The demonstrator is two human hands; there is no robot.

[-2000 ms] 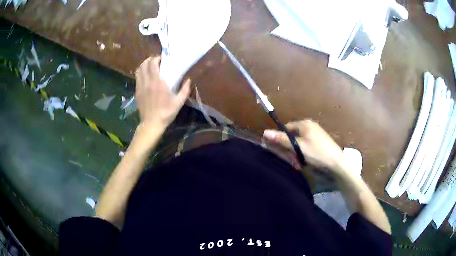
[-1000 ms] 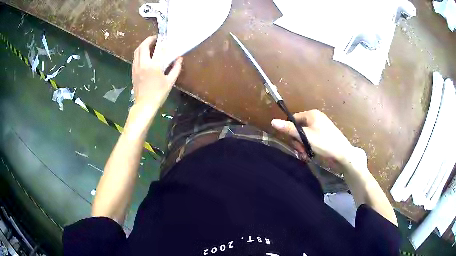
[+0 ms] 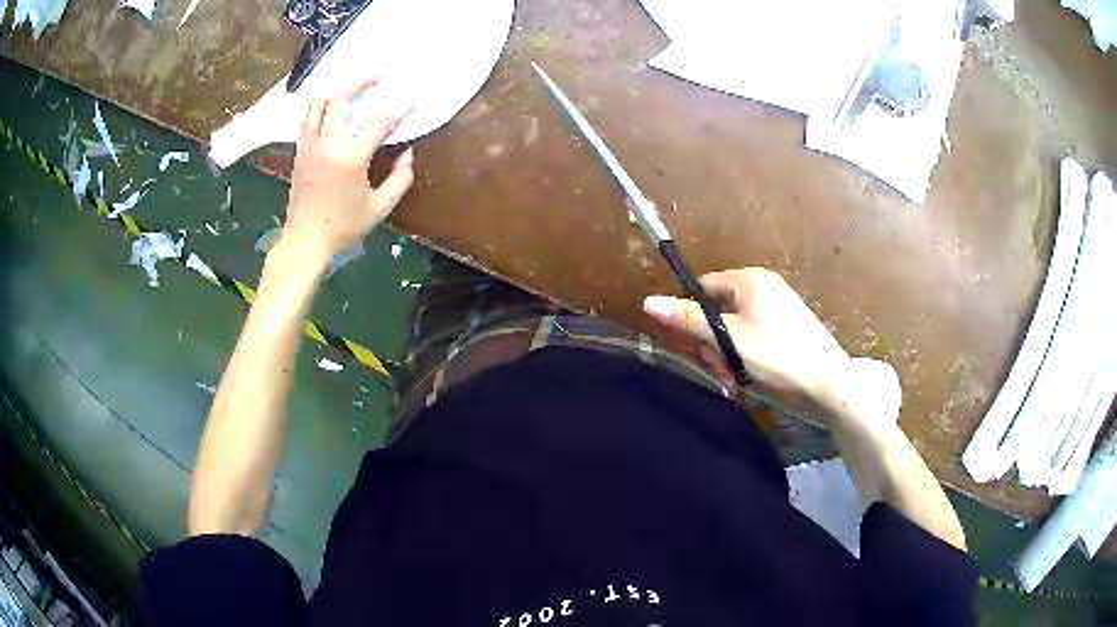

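Note:
A white cut curved panel (image 3: 447,67) lies at the table's near edge at upper left, its narrow tail pointing lower left. My left hand (image 3: 337,172) rests on the panel near the tail, fingers spread. A dark object, unclear, lies along the panel's upper left side. My right hand (image 3: 766,325) holds the tailor's shears (image 3: 631,196) by the black handles. The blades look closed and point up and left, apart from the panel.
A larger white sheet stack (image 3: 759,55) with a shiny clip or weight (image 3: 894,86) lies at the top right. Stacked cut strips (image 3: 1041,343) and a pale roll (image 3: 1078,521) lie at the right. The brown table (image 3: 527,208) borders a green floor with scraps (image 3: 153,251).
The curved panel has turned and shifted left, its tail now swung to the lower left. My left hand has moved left with it. The shears have moved slightly left and stay in my right hand.

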